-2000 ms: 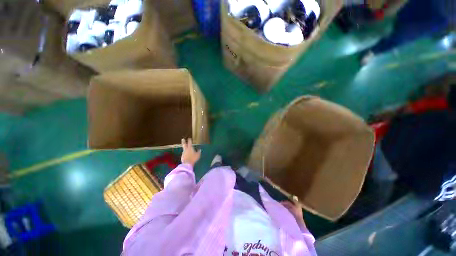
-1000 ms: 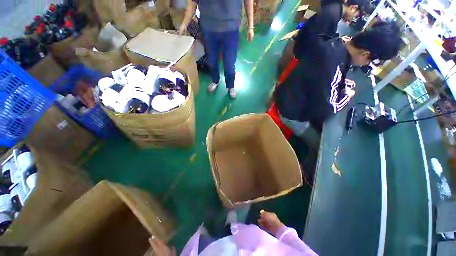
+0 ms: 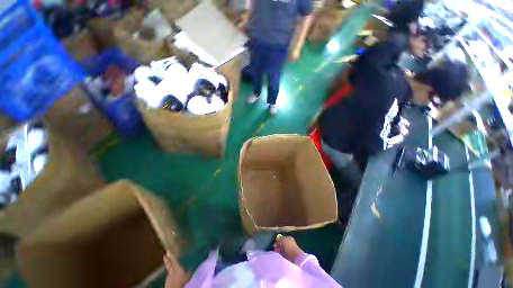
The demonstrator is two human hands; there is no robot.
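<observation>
An open brown carton (image 3: 50,253) lies at the lower left, its dark inside showing. My left hand (image 3: 175,271) is at its right rim, fingers on the edge, partly cut off by the picture's bottom. A second open brown carton (image 3: 287,191) stands in front of me, with no contents visible. My right hand (image 3: 288,246) is just below its near rim, fingers bent, with a small yellowish spot at the fingertips. Blur hides whether it touches this carton. Both sleeves are pink.
A carton (image 3: 191,132) full of white-and-black camera units stands ahead left; another is at the left edge. Blue crates (image 3: 39,62) are upper left. A person (image 3: 270,45) stands ahead. A person in black (image 3: 365,107) leans over the green bench (image 3: 394,225) at right.
The view has swung right since the oldest frame, bringing the bench and people in. Since the middle frame it shifts slightly. Both hands remain by the two cartons; my right hand is lower than the rim.
</observation>
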